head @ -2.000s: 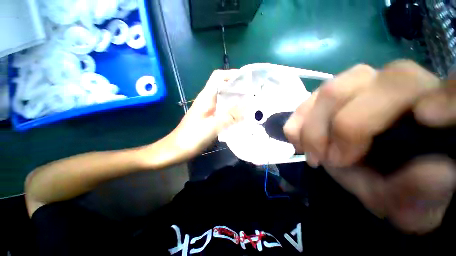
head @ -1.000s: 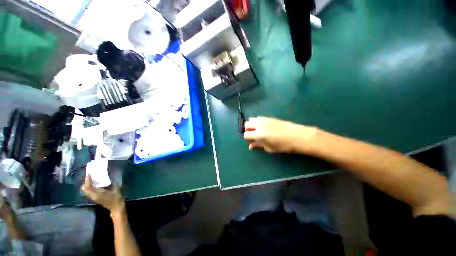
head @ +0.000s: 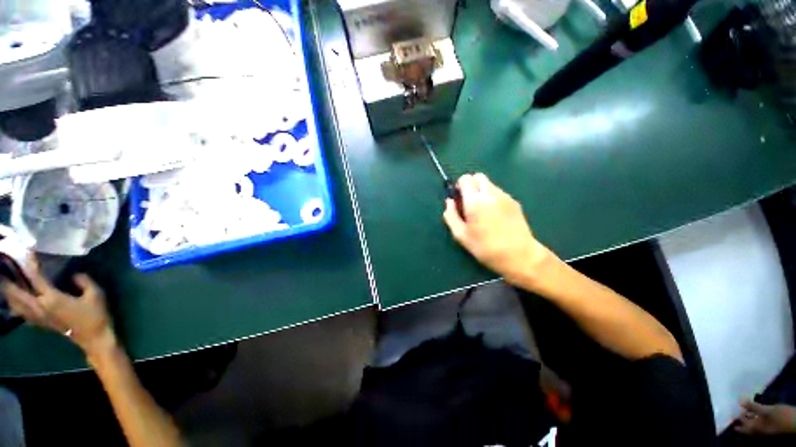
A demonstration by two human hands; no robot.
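Note:
My right hand [head: 496, 229] is closed around the dark handle of a small hand screwdriver [head: 436, 161]. Its thin shaft points at the base of a grey-silver metal box [head: 410, 115] with a brassy mechanism. My left hand [head: 65, 307] is at the far left edge, thumb spread away from the fingers. The fingers touch or overlap a white and dark part [head: 16, 249] cut off by the edge; whether they grip it is unclear. A black electric screwdriver [head: 602, 57] with a yellow label lies at the upper right.
A blue tray [head: 328, 188] holds many white rings. White housings [head: 65, 208] and black rounded parts [head: 109, 70] are at the left. A white pronged housing [head: 534, 10] lies at the top. A black object [head: 737, 44] is at the right. Another person's hand [head: 764, 416] shows at lower right.
The view has shifted left and back from the housing. My left hand has moved to the far left. My right hand has let go of the electric screwdriver and taken the small screwdriver.

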